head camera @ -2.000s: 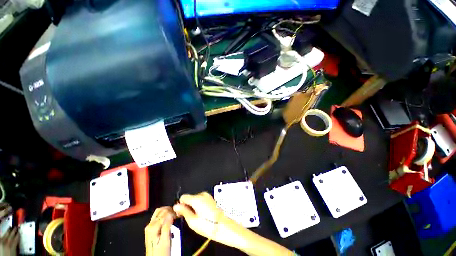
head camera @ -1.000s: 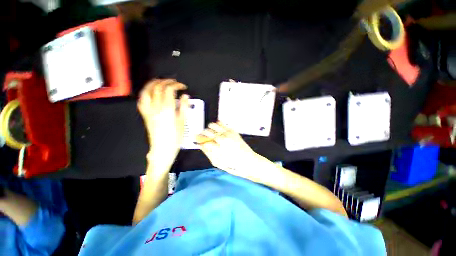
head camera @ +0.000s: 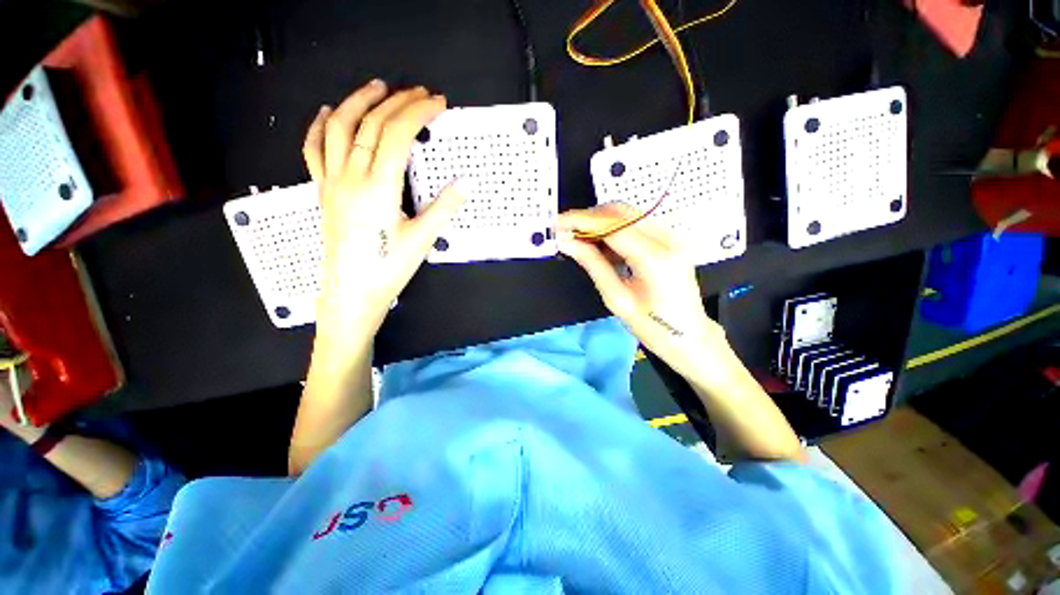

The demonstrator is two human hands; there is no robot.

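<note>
A white perforated box with dark round feet lies feet-up before me. My left hand lies over its left side, fingers along the left edge and thumb on its face. My right hand pinches the end of the thin yellow-red wire lead at the box's lower right corner. The plug tip is hidden by my fingers. Another white box lies partly under my left hand. A third box lies behind my right hand, and a fourth box lies further right.
At the left are a box on a red pad and a red dispenser. A loop of yellow wire lies at the back. Below right are a rack of boxes and a blue bin. Another person's sleeve shows lower left.
The view has shifted closer over the boxes. My left hand has moved to the box right of the one it was on. My right hand now holds the wire at that box's corner.
</note>
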